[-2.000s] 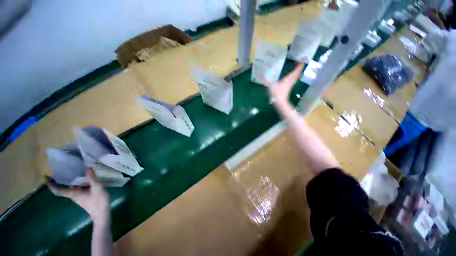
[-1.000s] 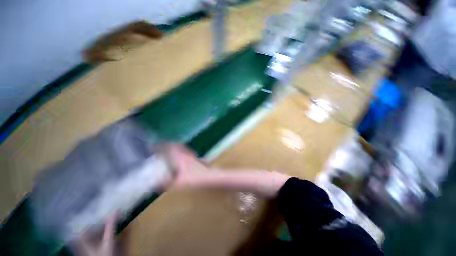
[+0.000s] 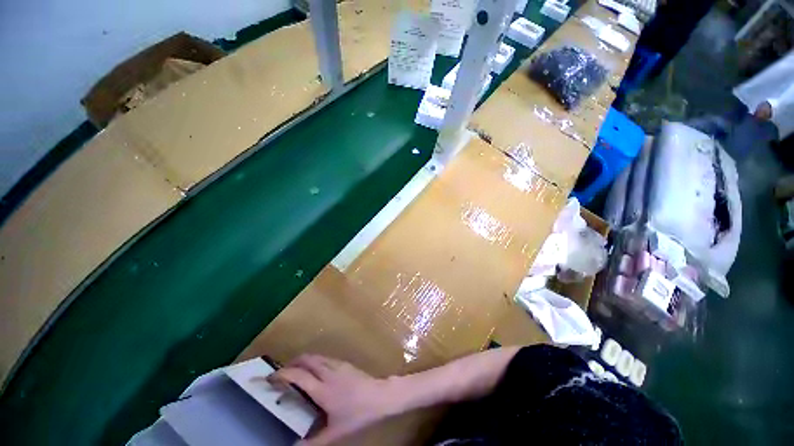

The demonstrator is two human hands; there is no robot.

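A row of grey-white sleeves (image 3: 232, 408) stands at the bottom left, at the near edge of the green belt, cut off by the frame. Its end face shows a product picture and a black edge. My right hand (image 3: 341, 394) is pressed against this end face, with its fingers over the top corner. My left hand is not in view.
The green belt (image 3: 218, 235) runs away to white boxes (image 3: 433, 105) and upright printed cards (image 3: 411, 52) by a slanting metal post (image 3: 470, 78). A bag of dark parts (image 3: 568, 75), a blue bin (image 3: 612, 152) and wrapped goods (image 3: 657, 283) lie right. An open carton (image 3: 148, 78) is on the far ledge.
The separate upright sleeves on the belt are now gathered in one row, moved down to the bottom left. My right hand has moved down to the row's end; my left hand has left the picture.
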